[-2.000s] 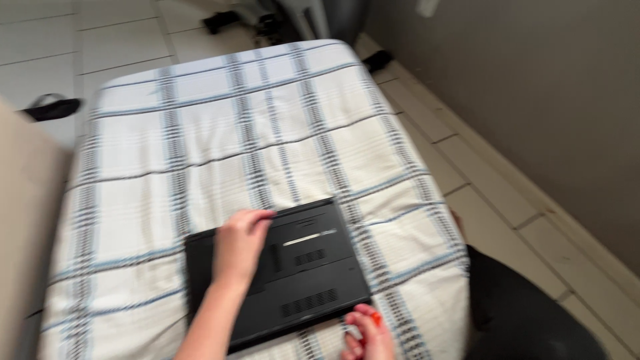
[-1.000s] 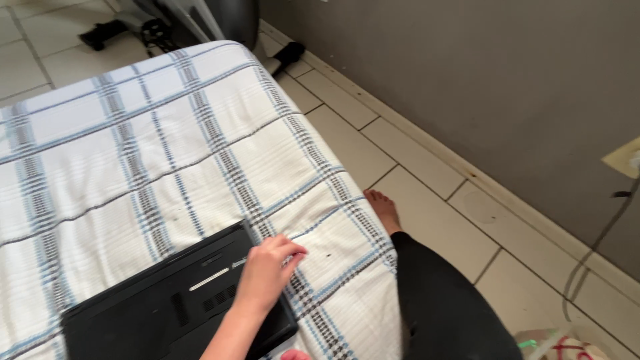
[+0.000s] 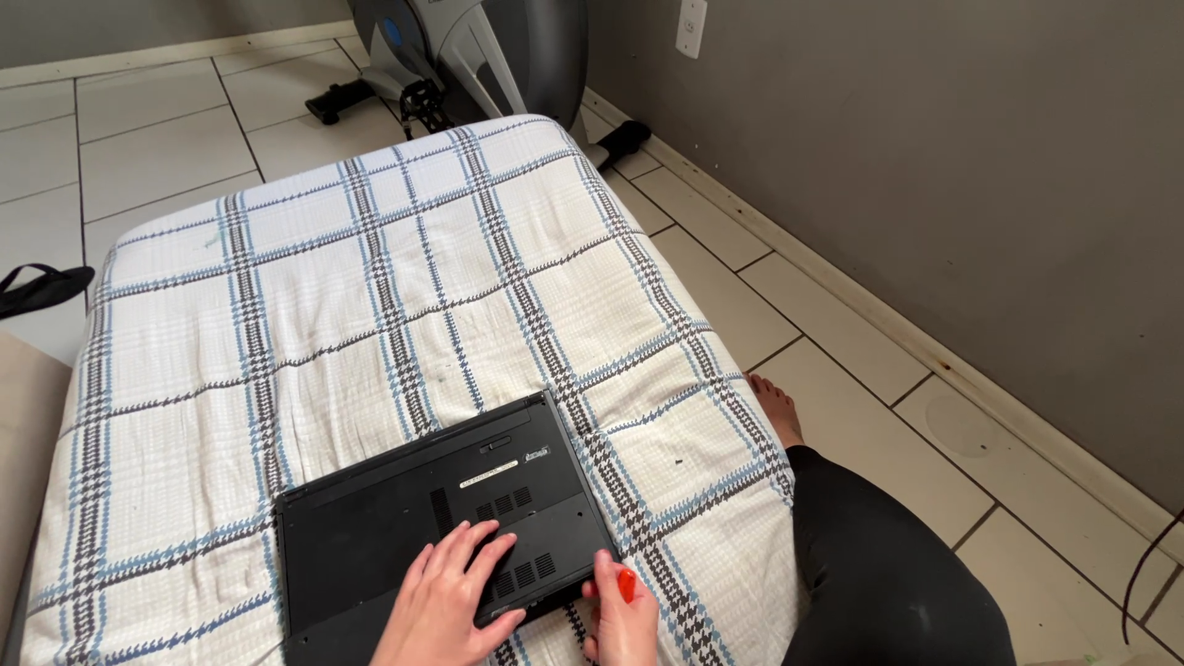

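A black laptop (image 3: 370,536) lies upside down on a plaid cloth cover (image 3: 324,388), its vented underside facing up, with a pale label strip and a small sticker on it. My left hand (image 3: 453,592) rests on the underside by the lower vents, fingers spread, thumb near the front edge. My right hand (image 3: 624,610) is at the laptop's right corner, its fingers closed around a small orange-red object (image 3: 626,585), perhaps a tool handle; most of it is hidden by the fingers.
An exercise machine (image 3: 490,55) stands on the tiled floor beyond the covered surface. A black flip-flop (image 3: 42,289) lies at the left. My bare foot (image 3: 775,407) and black-clad leg (image 3: 888,564) are at the right, near the grey wall (image 3: 906,185). A dark cable (image 3: 1136,583) hangs at far right.
The view has swung back left since one second ago. My left hand, earlier raised over the laptop's right edge, now lies flat by the lower vents. My right hand has come fully into view at the corner.
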